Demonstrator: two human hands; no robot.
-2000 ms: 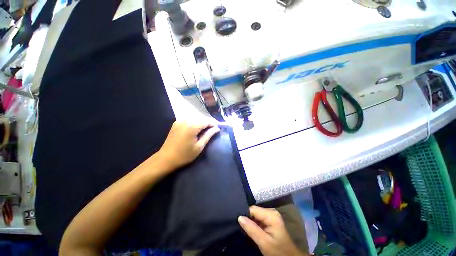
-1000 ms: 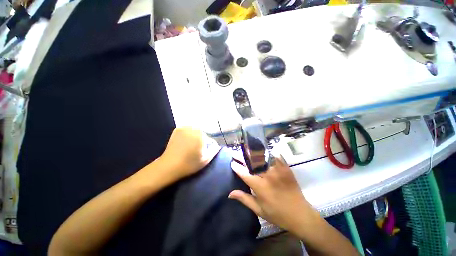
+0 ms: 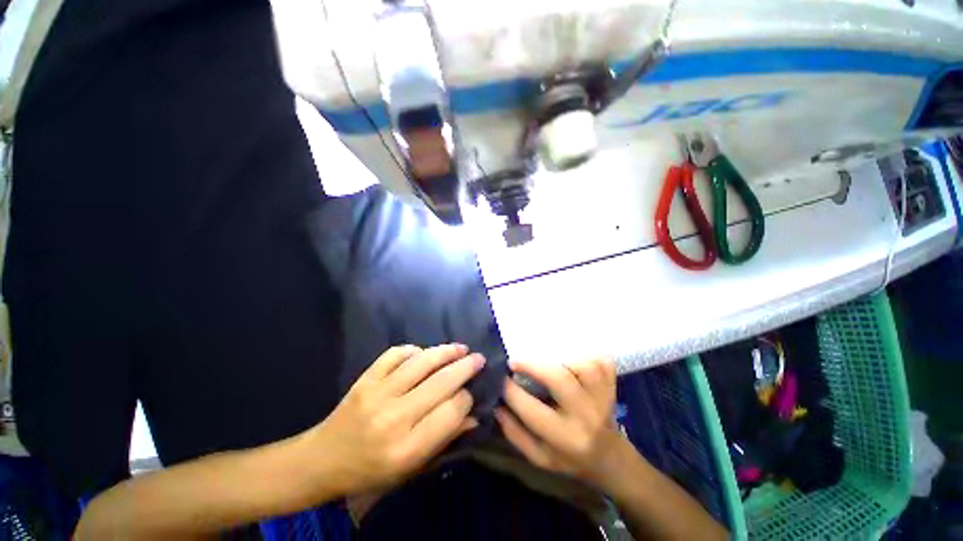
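Observation:
A large black garment panel (image 3: 180, 211) spreads over the table left of the needle area. A shinier dark cloth piece (image 3: 407, 285) lies beside it, under the bright lamp glow, with its straight edge running down toward my hands. My left hand (image 3: 412, 412) lies on the lower part of this piece, fingers bent. My right hand (image 3: 565, 412) pinches the cloth at its right edge by the table's front. The white sewing machine (image 3: 507, 42) stands above; glare hides the needle and presser foot.
Scissors with one red and one green handle (image 3: 697, 211) lie under the machine arm. A green plastic basket (image 3: 898, 423) with dark pieces and small pink and yellow items stands at the lower right, below the table edge (image 3: 676, 343).
My right hand has moved from beside the needle area down to the cloth's lower edge. My left hand has slid down the cloth. The camera view has shifted.

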